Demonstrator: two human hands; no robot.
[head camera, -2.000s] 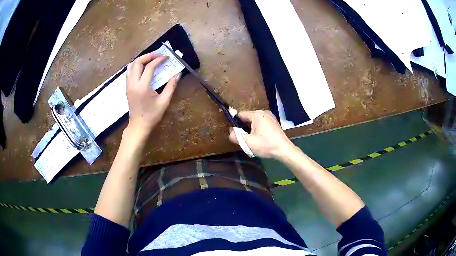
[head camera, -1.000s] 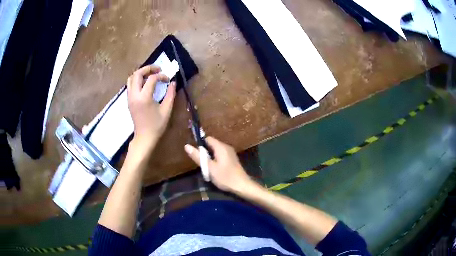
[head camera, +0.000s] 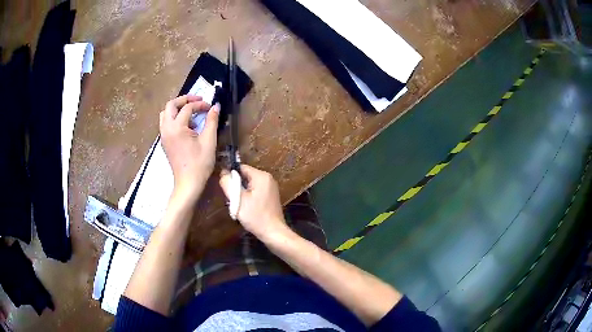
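Observation:
My left hand (head camera: 189, 139) presses flat with bent fingers on the upper end of a long white paper pattern (head camera: 150, 188) that lies over dark fabric (head camera: 206, 65). My right hand (head camera: 253, 198) grips the pale handle of the long dark shears (head camera: 234, 110). The blades point away from me, just right of my left fingertips and over the dark fabric's right part; they look closed. A silvery metal weight (head camera: 118, 224) with a raised handle lies across the lower part of the paper, partly hidden by my left forearm.
Dark and white strips (head camera: 350, 48) lie at the upper right of the brown table (head camera: 285, 123). Long dark pieces (head camera: 49, 142) with white paper lie at the left, with a small dark scrap (head camera: 24, 277) below. Green floor (head camera: 415, 240) with yellow-and-black tape lies beyond the table edge.
The view has turned, so the table edge slants more steeply. The shears have swung from a slant to nearly upright, beside my left hand. My left hand stays on the paper's upper end.

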